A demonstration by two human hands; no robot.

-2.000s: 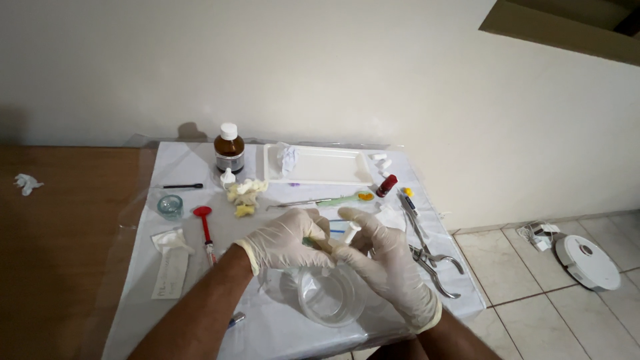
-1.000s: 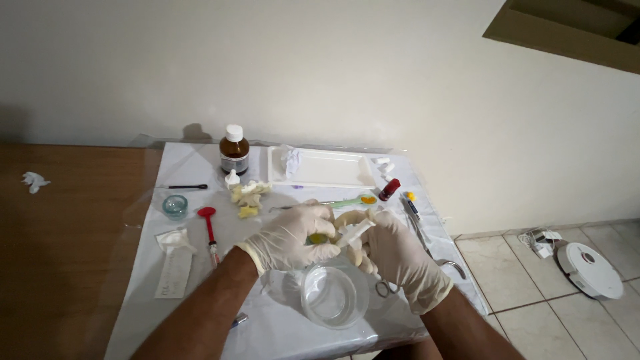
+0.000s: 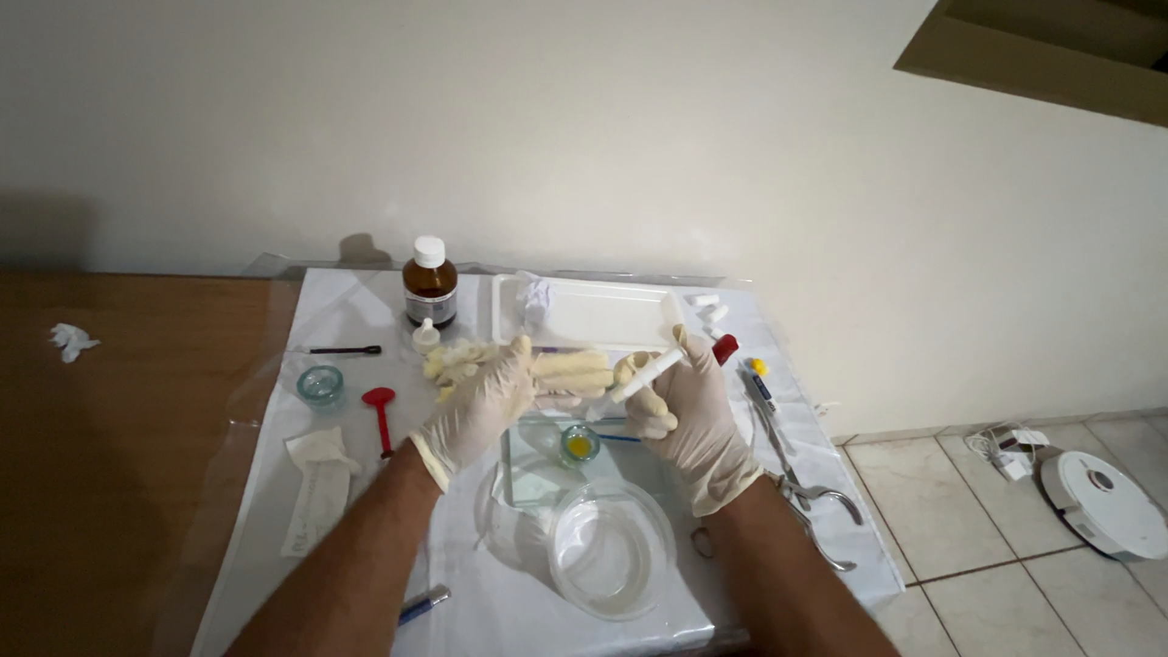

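Note:
Both hands wear pale latex gloves above a white-covered table. My right hand (image 3: 698,415) holds a small white cylinder (image 3: 648,374) between thumb and fingers, slanting up to the right. My left hand (image 3: 497,392) is stretched out toward it, fingers extended and thumb up; whether something lies behind its fingers I cannot tell. Below and between the hands, a small glass dish (image 3: 579,445) with yellow liquid stands on a glass slab (image 3: 538,474). A thin blue stick (image 3: 619,438) lies beside the dish. Nearer me is a round clear plastic container (image 3: 610,552).
A brown bottle (image 3: 430,287), white tray (image 3: 602,310) and crumpled yellowish material (image 3: 456,362) are at the back. On the left lie an empty glass dish (image 3: 320,387), a red tool (image 3: 380,420) and a paper pouch (image 3: 319,493). Metal pliers-like instruments (image 3: 803,493) lie right.
My hands have moved apart, uncovering the dish with yellow liquid and the glass slab. The white cylinder is in my right hand, where a white piece showed one second ago.

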